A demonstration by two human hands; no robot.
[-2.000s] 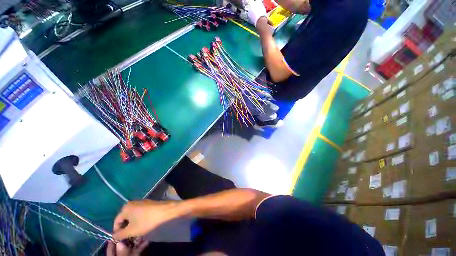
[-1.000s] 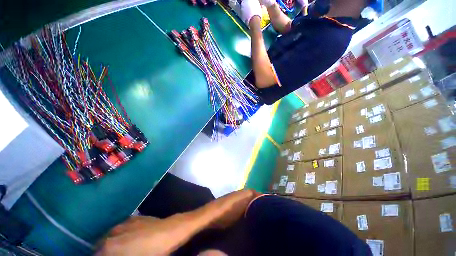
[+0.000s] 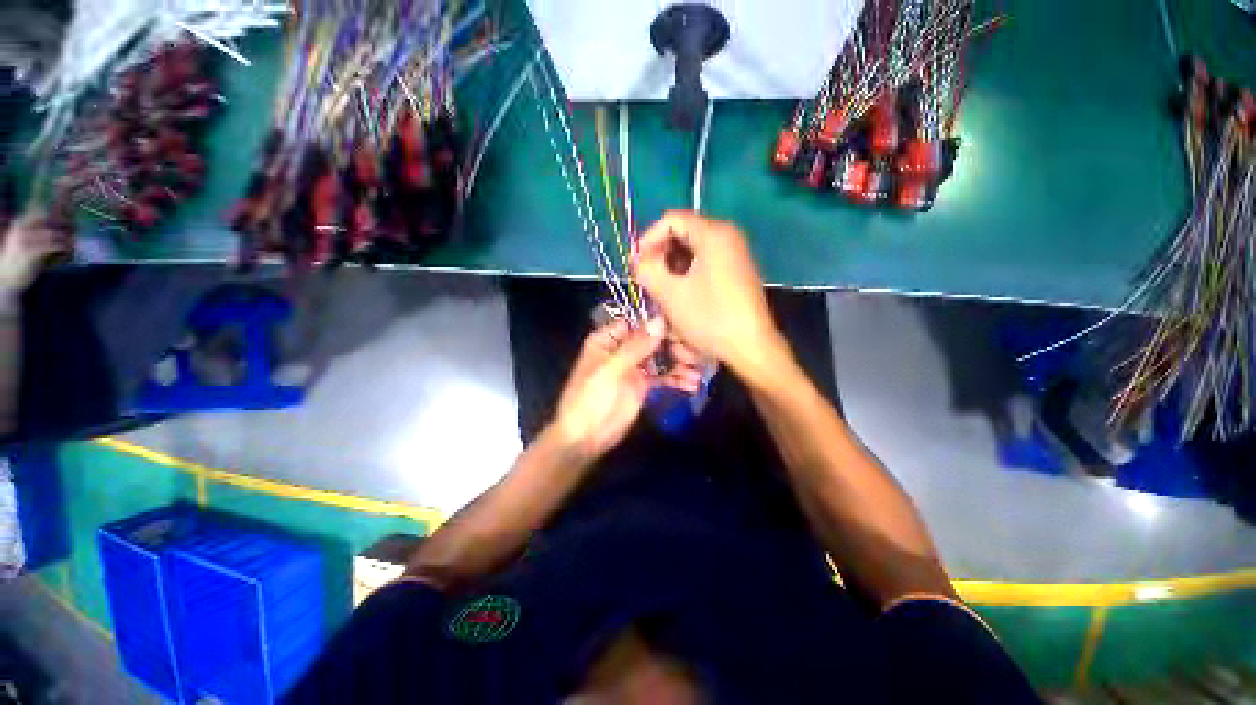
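Observation:
My left hand (image 3: 603,388) holds the lower end of a wire harness over my lap at the bench edge; a connector there is mostly hidden by the fingers. Its lead wires (image 3: 584,179), white, yellow and red, fan up from the fingers onto the bench. My right hand (image 3: 703,287) is just above and right of the left, its thumb and fingers pinched together at the wires. The wire tips at its fingers are too small to tell.
A white box (image 3: 592,48) with a black round holder (image 3: 687,39) stands ahead. Harness piles lie left (image 3: 361,152), right (image 3: 868,145) and far right (image 3: 1205,276). White-sleeved harnesses (image 3: 152,110) lie far left, near a person's hand (image 3: 28,252). Blue crates (image 3: 227,606) stand lower left.
The view has swung from the right back to the front. Both hands now show at the centre with the wires; one second ago the left was not clearly visible.

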